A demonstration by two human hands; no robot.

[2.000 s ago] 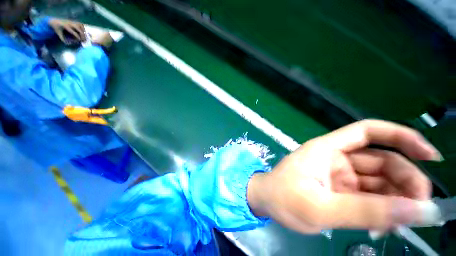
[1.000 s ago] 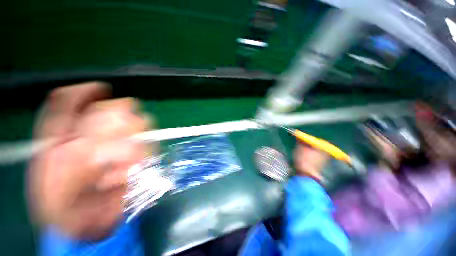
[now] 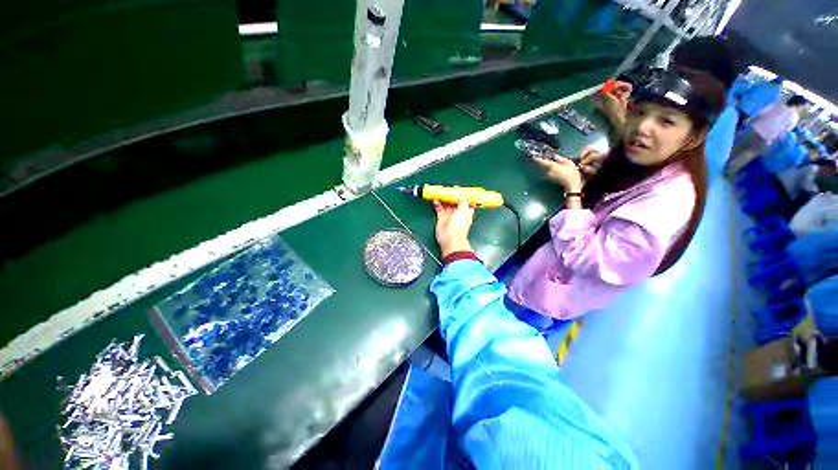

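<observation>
My right hand (image 3: 454, 228), in a blue sleeve, holds a yellow electric screwdriver (image 3: 470, 196) above the bench. Its dark tip points left and a black cord hangs from its back end. A round tray (image 3: 393, 256) of tiny silvery pieces lies left of my right hand. A clear bag (image 3: 243, 307) with many dark-blue pieces lies further left, beside a loose pile of white-silver strips (image 3: 119, 408). My left hand (image 3: 5, 448) shows only as a blurred skin-coloured sliver at the left edge; its fingers are hidden.
A green bench (image 3: 303, 367) runs beside a white rail (image 3: 266, 220) and green conveyor. A pale post (image 3: 368, 110) stands at the rail. Dark phone units (image 3: 469, 109) lie on the conveyor. A person in pink (image 3: 634, 229) sits at the right, holding a phone unit (image 3: 535, 148).
The view has swung right, from the neighbour in blue to the one in pink, and is sharper now. My left hand has gone almost wholly out at the left. My right hand still holds the screwdriver.
</observation>
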